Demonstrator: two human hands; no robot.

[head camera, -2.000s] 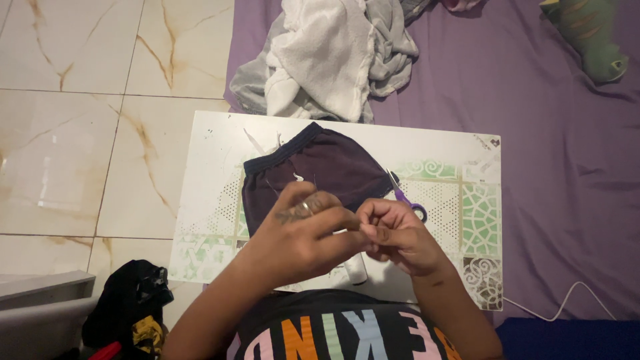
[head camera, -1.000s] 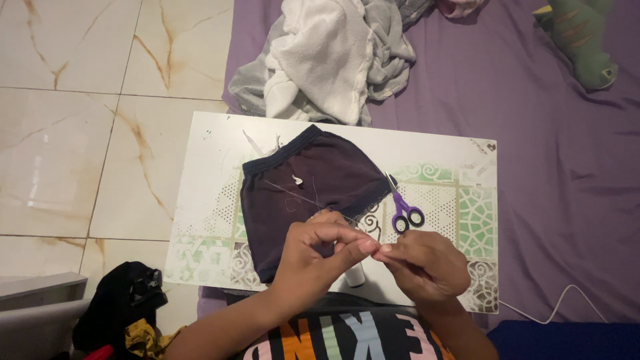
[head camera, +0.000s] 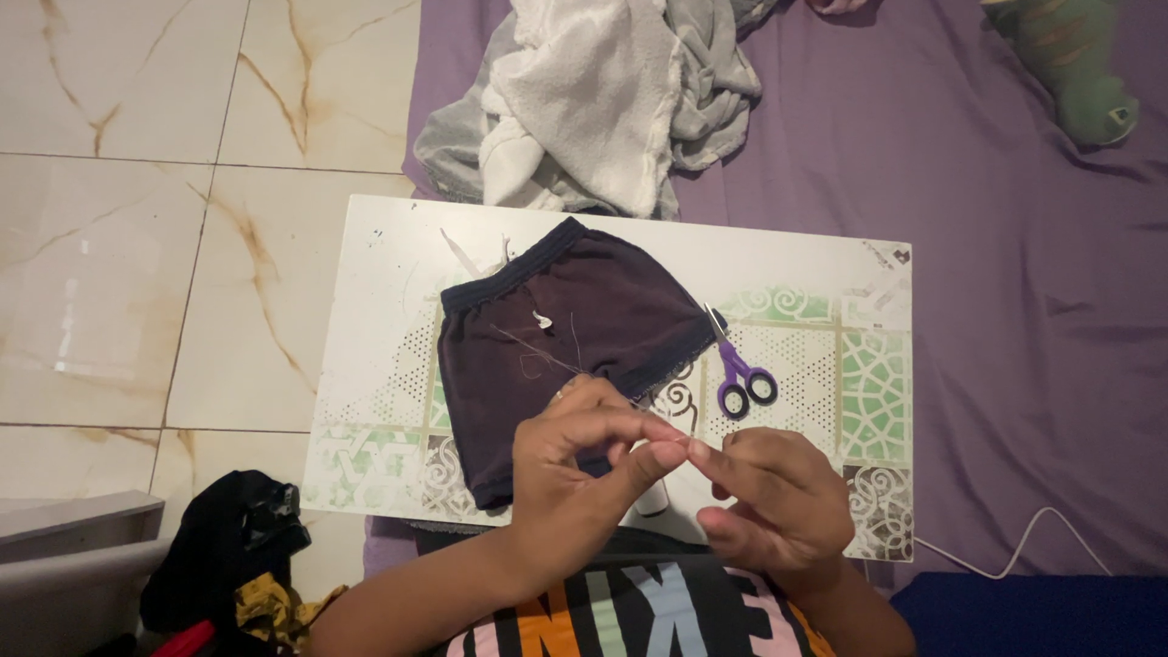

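Observation:
Dark shorts (head camera: 584, 310) with a gathered navy waistband lie on a patterned white board (head camera: 785, 374). Loose thread (head camera: 538, 349) and a small white piece (head camera: 543, 320) rest on them. My left hand (head camera: 593, 456) pinches something very fine, probably thread, between thumb and forefinger over the lower edge of the shorts. The forefinger of my right hand (head camera: 776, 497) meets that pinch, with its thumb apart below; whether it grips anything is unclear. Purple-handled scissors (head camera: 741, 370) lie right of the shorts, blades toward the hem. A white cylindrical item (head camera: 651, 497) is partly hidden behind my hands.
White and grey cloth (head camera: 593, 100) is heaped beyond the board on a purple sheet (head camera: 1004, 319). A green plush toy (head camera: 1086, 82) lies at the upper right, a white cable (head camera: 1022, 538) at the right. Black fabric (head camera: 228, 547) sits on the tiled floor at lower left.
The scissors, partly covered by my right hand two seconds ago, now show in full. My hands have moved off the middle of the shorts toward the lower right, and my right thumb has come away from the fingertips.

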